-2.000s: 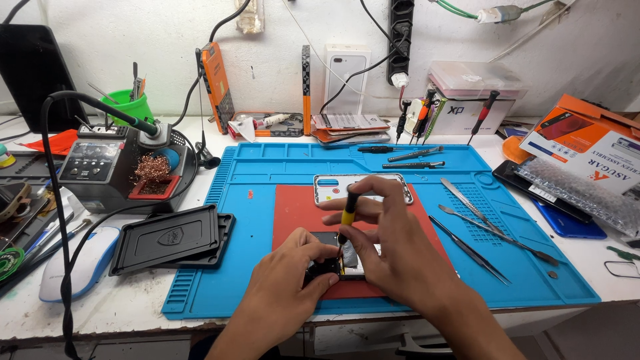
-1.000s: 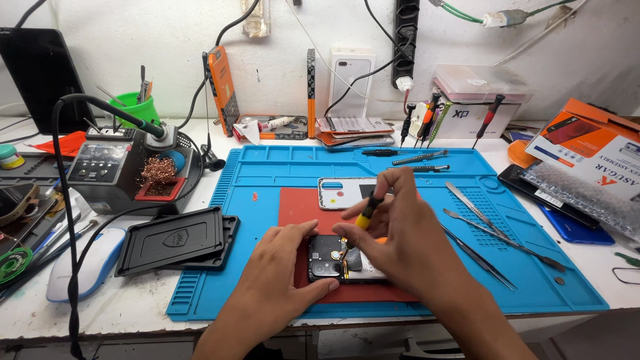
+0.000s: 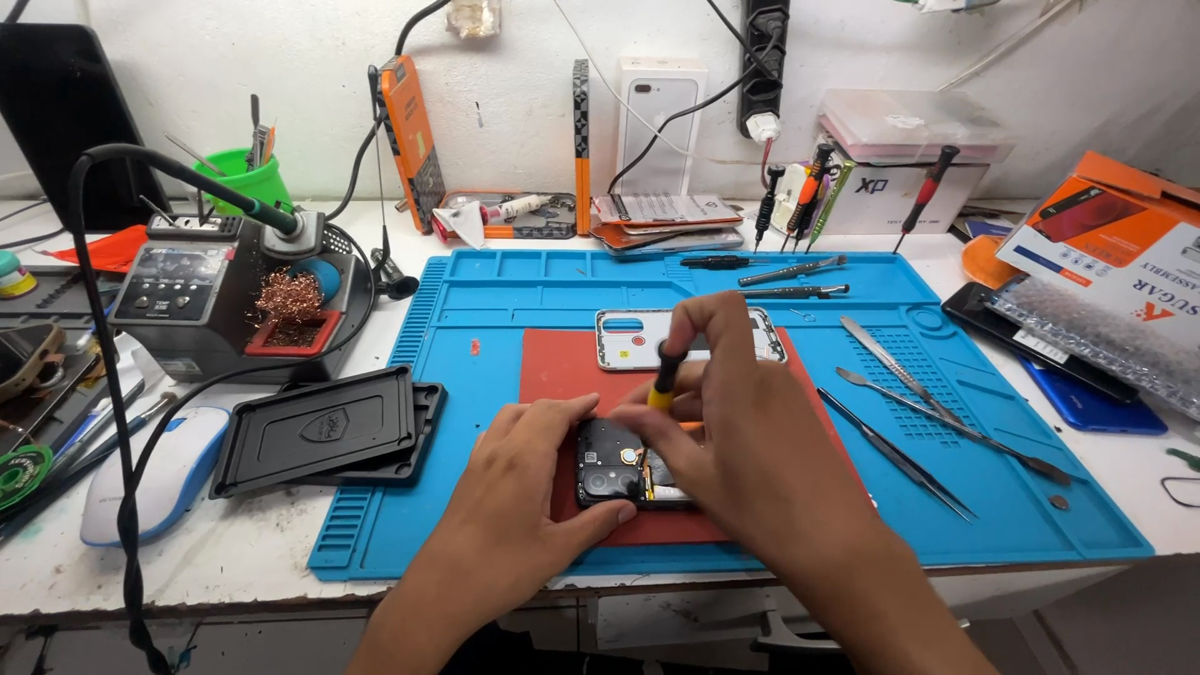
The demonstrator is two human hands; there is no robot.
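An opened smartphone (image 3: 609,459) lies on a red pad (image 3: 553,375), its dark inner cover and part of a yellow flex cable showing. My left hand (image 3: 525,478) steadies its left end, thumb at the near edge and fingers at the far side. In my right hand (image 3: 722,422) is a yellow and black precision screwdriver (image 3: 665,380), held upright, its tip down at the phone's inside. Part of the phone is hidden under that hand. Just beyond lies a pale phone back housing (image 3: 619,352), partly covered by my right fingers.
Under the pad is a blue silicone repair mat (image 3: 450,375). Metal tweezers (image 3: 900,455) and pry tools (image 3: 947,417) lie at right; screwdrivers (image 3: 797,272) lie behind. Black trays (image 3: 328,427), a computer mouse (image 3: 159,469) and a soldering station (image 3: 187,300) stand left. Boxes (image 3: 1106,253) sit right.
The screwdriver was tilted over the phone one second ago and now stands more upright. My left hand stays at the phone's left end.
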